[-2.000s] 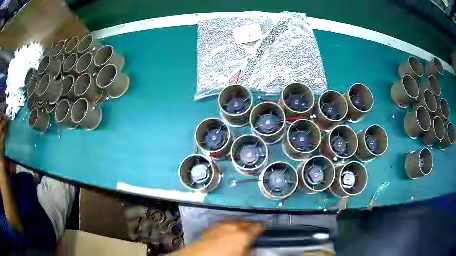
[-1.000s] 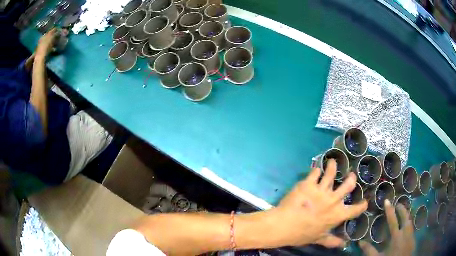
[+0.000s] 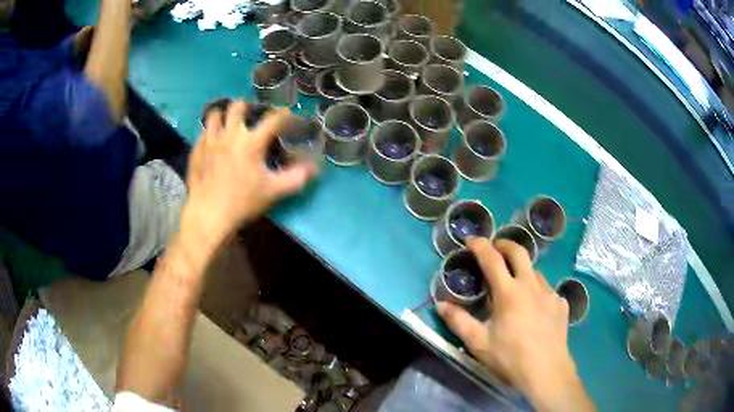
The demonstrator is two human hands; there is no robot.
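Observation:
Brown cup-like housings with dark motor units inside stand on the green bench. My left hand (image 3: 241, 165) is blurred at left, fingers spread over housings (image 3: 304, 133) near the bench edge; its grip cannot be told. My right hand (image 3: 523, 318) is at lower centre, thumb and fingers around a housing (image 3: 462, 275), with another housing (image 3: 468, 224) touching behind it. More upright housings (image 3: 433, 183) stand between my hands. No screwdriver is visible.
A large housing cluster (image 3: 360, 52) stands at the back. A clear bag of small bits (image 3: 632, 241) lies right, with more housings (image 3: 672, 350) beyond. A seated person (image 3: 60, 161) is at left. A cardboard box (image 3: 201, 354) and loose parts are below the bench edge.
The view has swung left and closer. My left hand has moved left to the neighbouring cluster. Several housings from the right group now stand nearer that cluster. My right hand has closed around one.

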